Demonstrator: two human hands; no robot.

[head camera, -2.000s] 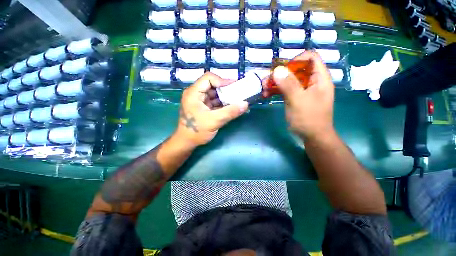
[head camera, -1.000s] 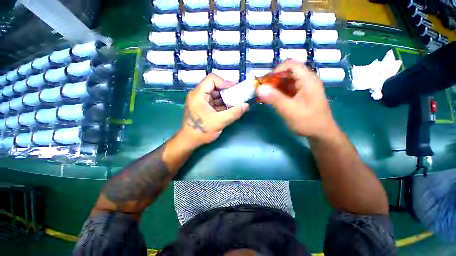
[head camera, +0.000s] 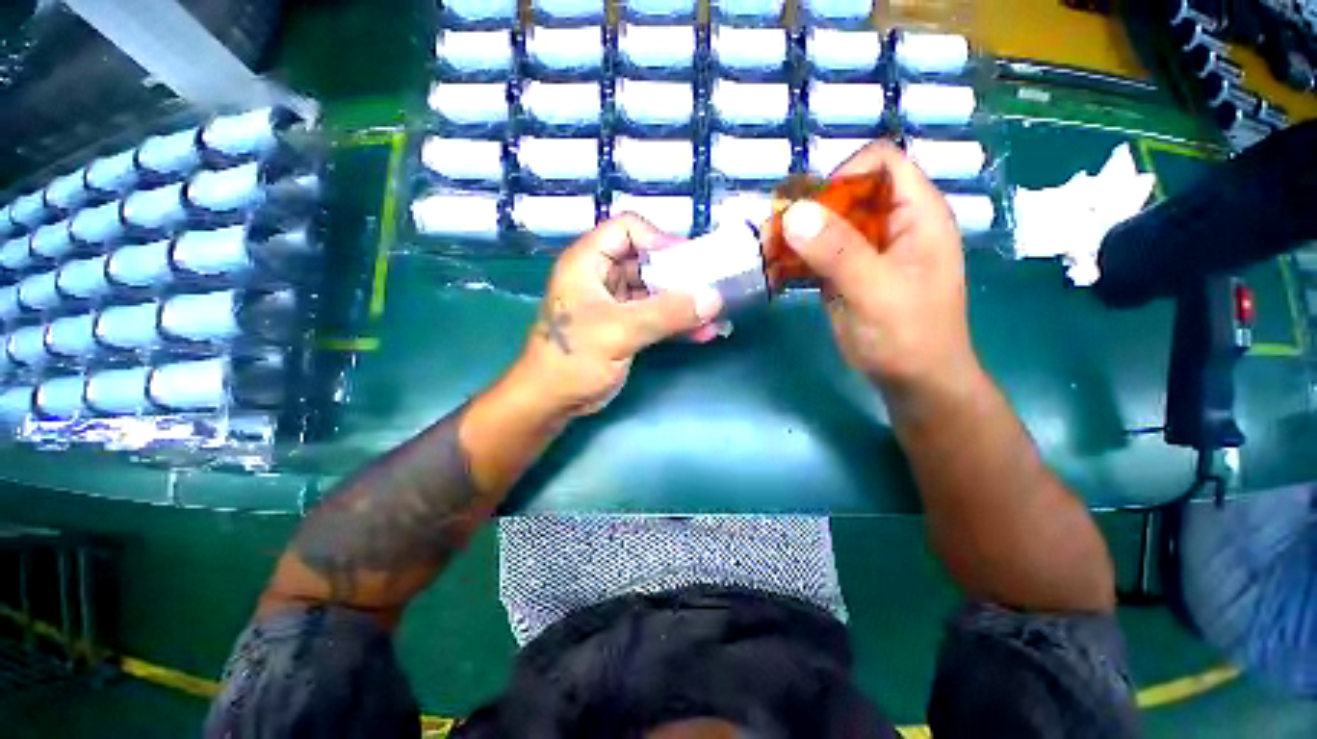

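Note:
My left hand [head camera: 600, 311] holds a white plastic housing [head camera: 703, 267] between thumb and fingers above the green bench. My right hand [head camera: 888, 274] grips a translucent orange item [head camera: 842, 224] that looks thin and sheet-like, though its exact form cannot be told. Its left edge is at the right end of the housing; whether they touch is unclear. Rows of white housings [head camera: 654, 104] lie in a clear tray behind my hands. My fingers hide part of the held housing.
Another tray of white housings [head camera: 200, 316] is at the left. A crumpled white cloth or tissue [head camera: 1076, 217] lies at the right, beside a black heat gun [head camera: 1202, 347]. Light blue clothing of a person [head camera: 1257, 585] shows at the lower right. Yellow tape lines mark the green bench.
Since one second ago, my right hand has drawn the orange item slightly right, uncovering the housing's right end. My left hand still holds the housing, now turned a little flatter.

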